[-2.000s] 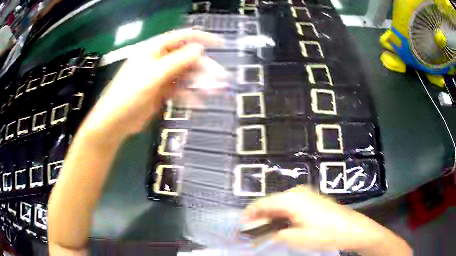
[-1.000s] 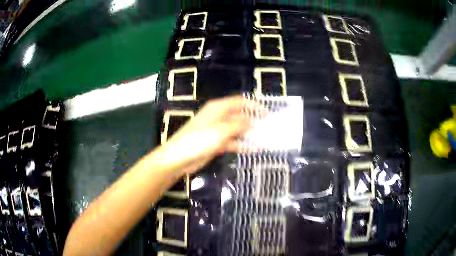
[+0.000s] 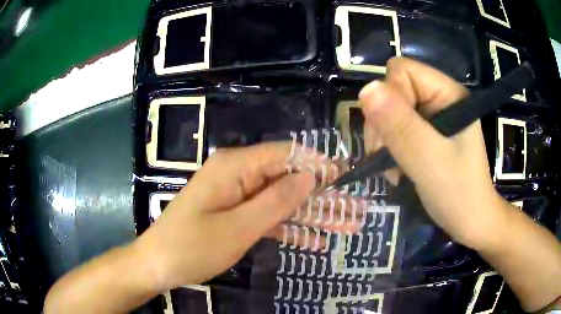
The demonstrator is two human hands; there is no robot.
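Observation:
My left hand (image 3: 227,214) holds the clear carrier sheet (image 3: 320,270), patterned with rows of small pale bracket-shaped strips, with fingers showing through behind it. My right hand (image 3: 430,141) grips black pen-like tweezers (image 3: 480,110); their fine dark tip is at the strips beside my left thumb. Whether a strip is in the tip cannot be told. Below the sheet lies the shiny black tray (image 3: 258,116) with pale rectangular frames in its pockets. One frame (image 3: 177,133) lies left of the sheet, another (image 3: 368,38) above it. A further frame shows through the sheet.
The dark-green work surface (image 3: 86,196) is at the left, below a pale edge rail (image 3: 80,92) and a bright green conveyor belt (image 3: 86,43). Part of another black tray shows at the far left edge.
The view is closer to the tray. My right hand has come into view with the tweezers. My left hand now holds the sheet near its strips, and its white end no longer shows.

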